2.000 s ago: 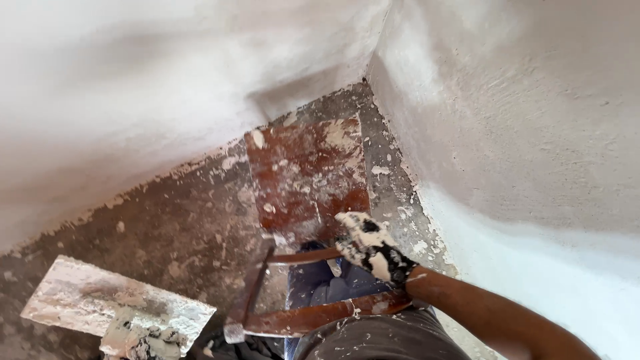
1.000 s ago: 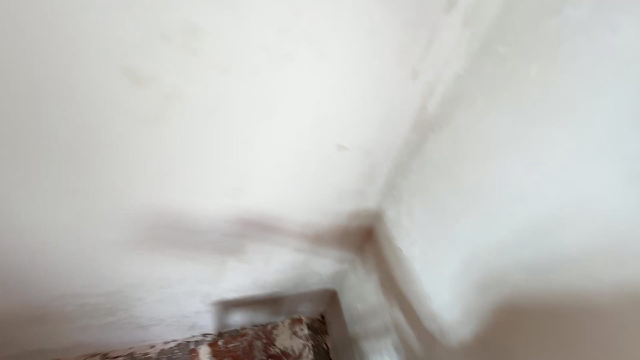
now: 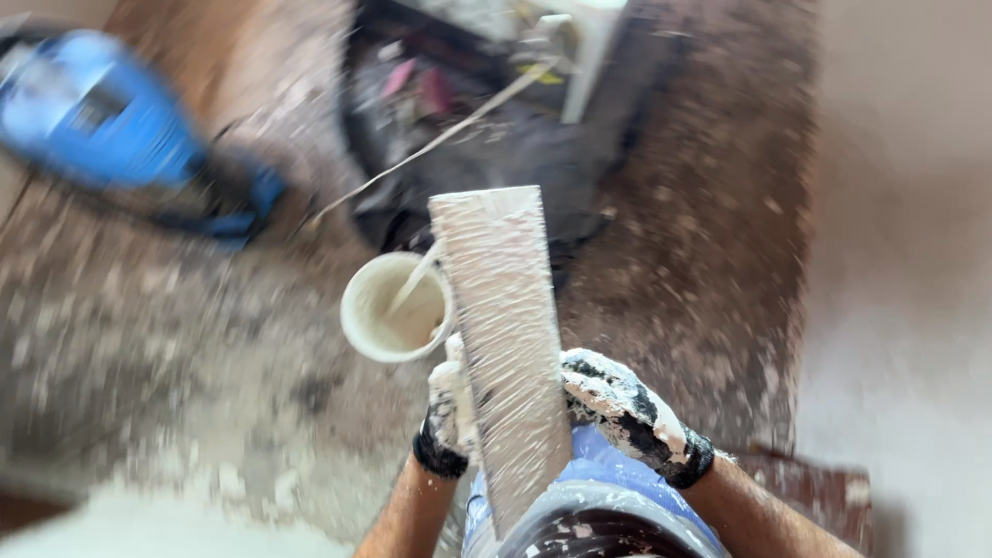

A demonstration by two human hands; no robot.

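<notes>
A long, plaster-coated board (image 3: 504,333) points away from my body, between my hands. My left hand (image 3: 449,411), in a black glove caked with white plaster, grips its left edge. On its right edge my right hand (image 3: 628,411), gloved the same way, holds on with the fingers partly hidden behind it. Just left of the board a white plastic bucket (image 3: 359,310) contains pale wet material, and a light stick (image 3: 416,277) leans inside it. The undersides of the board and the fingertips are hidden.
A blurred blue power machine (image 3: 101,116) lies at the upper left. Beyond the board spreads a dark plastic sheet or bag (image 3: 496,170) with mixed items and a pale cord (image 3: 442,138). A wall (image 3: 899,271) borders the right; a reddish-brown wooden piece (image 3: 821,496) is at the lower right.
The view has swung from the wall corner to another part of the floor. Two seconds ago my right hand was near a wooden chair or stool frame; now both hands hold the board.
</notes>
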